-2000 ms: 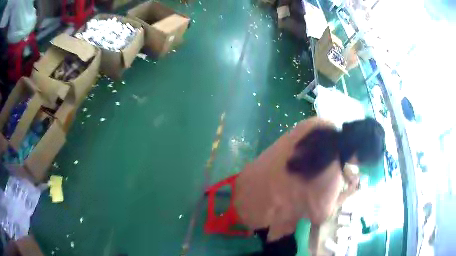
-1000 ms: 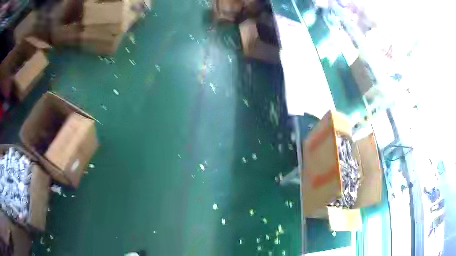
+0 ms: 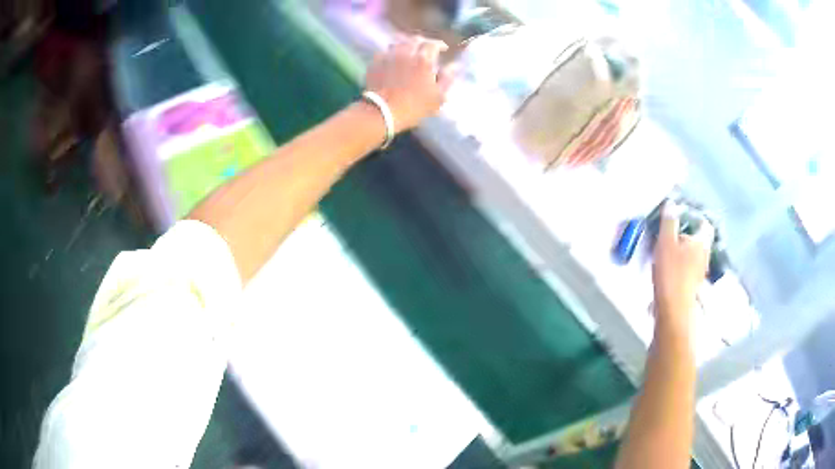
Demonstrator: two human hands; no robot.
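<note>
My left hand (image 3: 408,81), with a white band at the wrist, reaches over the green belt (image 3: 439,266) to the near edge of the raised white shelf (image 3: 568,234). Its fingers are blurred and I cannot tell if they hold anything. My right hand (image 3: 682,247) is at a dark object (image 3: 714,261) on the shelf at the right; the blur hides whether it grips it. A blue cell (image 3: 629,240) lies just left of the right hand's fingers.
A clear plastic bag with brown lining (image 3: 572,110) holding pink parts stands on the shelf. The white work sheet (image 3: 339,357) lies on the near side of the belt. A box with pink and yellow-green contents (image 3: 215,160) is at the left. Wires lie at the lower right.
The view has swung from the floor aisle, cartons and a seated person to the bench, belt and shelf. Both my hands have come into view, stretched out over the shelf.
</note>
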